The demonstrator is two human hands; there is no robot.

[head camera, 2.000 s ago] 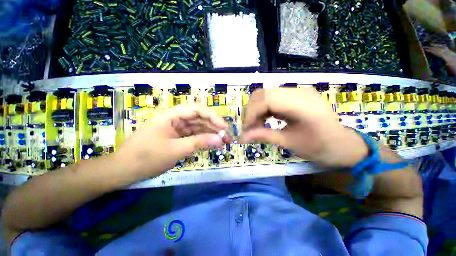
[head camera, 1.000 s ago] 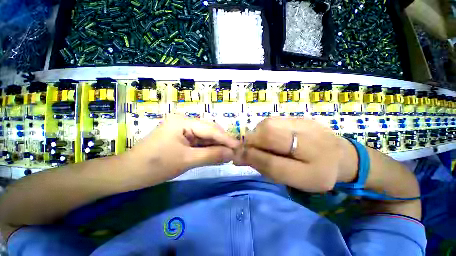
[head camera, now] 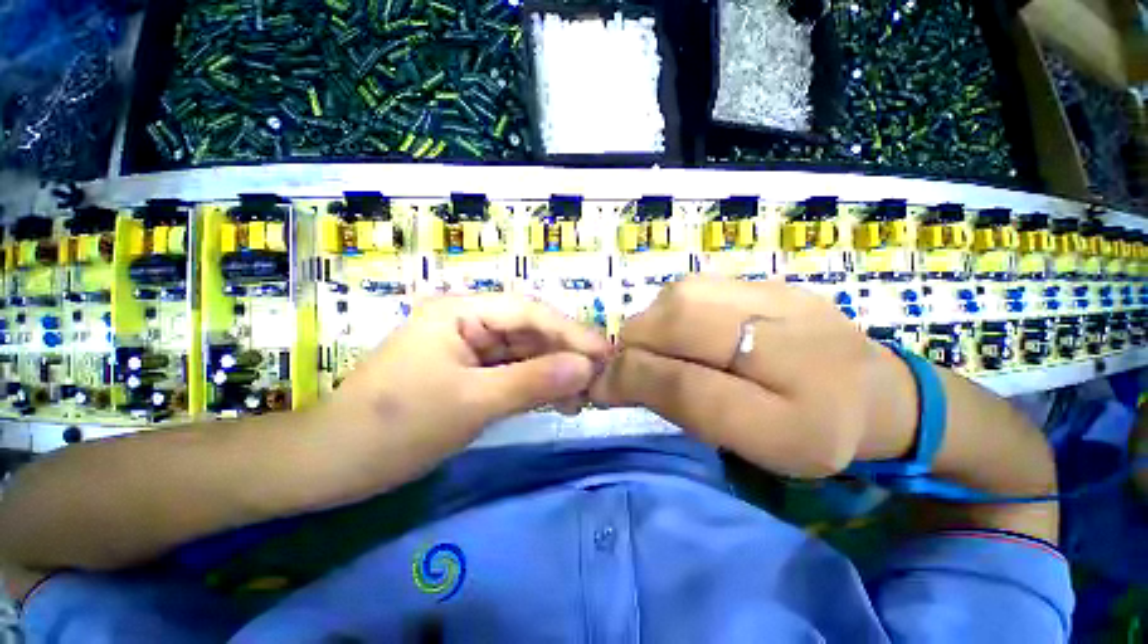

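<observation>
My left hand (head camera: pixel 472 371) and my right hand (head camera: pixel 743 371) meet fingertip to fingertip over the near edge of the row of circuit boards (head camera: pixel 365 296). The fingers of both hands are pinched together. Whatever lies between the fingertips is too small and too hidden to tell. The boards carry yellow blocks with black parts along the far edge, small blue parts in the middle and dark cylinders nearer me. A blue wrist strap (head camera: pixel 929 409) is on my right wrist.
Behind the white rail (head camera: pixel 541 183) stand trays of green cylinders (head camera: pixel 340 76) (head camera: pixel 925 88). A small box of white pieces (head camera: pixel 598 86) and a box of greyish clear pieces (head camera: pixel 764 69) sit among them. A brown cardboard box (head camera: pixel 1055 94) is at the far right.
Since two seconds ago, both hands have come together and moved slightly nearer my body. Over the last second they have stayed nearly in place, with small finger movements.
</observation>
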